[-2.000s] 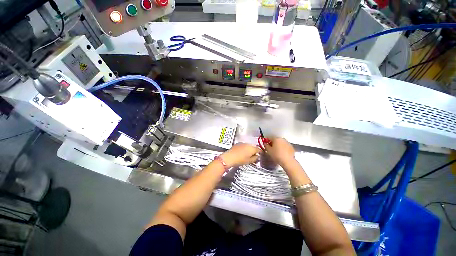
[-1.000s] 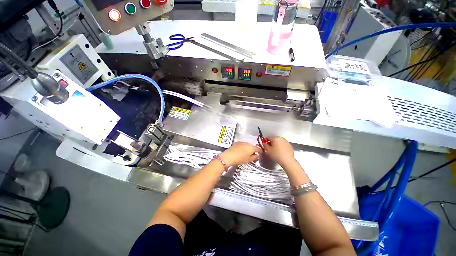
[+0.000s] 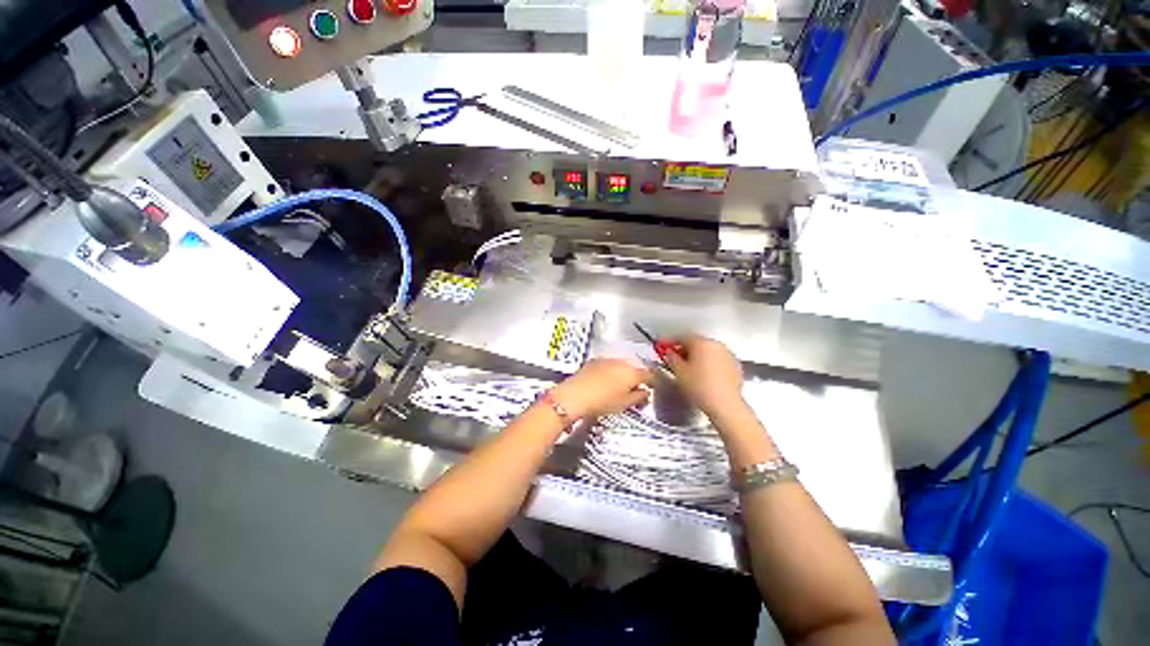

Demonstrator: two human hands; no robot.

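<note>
White cables lie in a loose heap in the collecting tray, and more extend left beside the steel cover plate. My right hand holds the small scissors by their red handles, with the dark blades pointing up and left. My left hand is just left of it above the cables, its fingers pinched together near the right hand. Whether a cable is between its fingertips is too small to tell.
The steel ruler edge runs along the tray's front. Behind are temperature controllers, large scissors, metal strips and a pink bottle. The white unit stands left, papers right, a blue bin lower right.
The small scissors' blades have tilted further left. My hands have stayed nearly in place. The white strands behind the cover plate have changed position, and the rear mechanism has moved right since the earliest frame.
</note>
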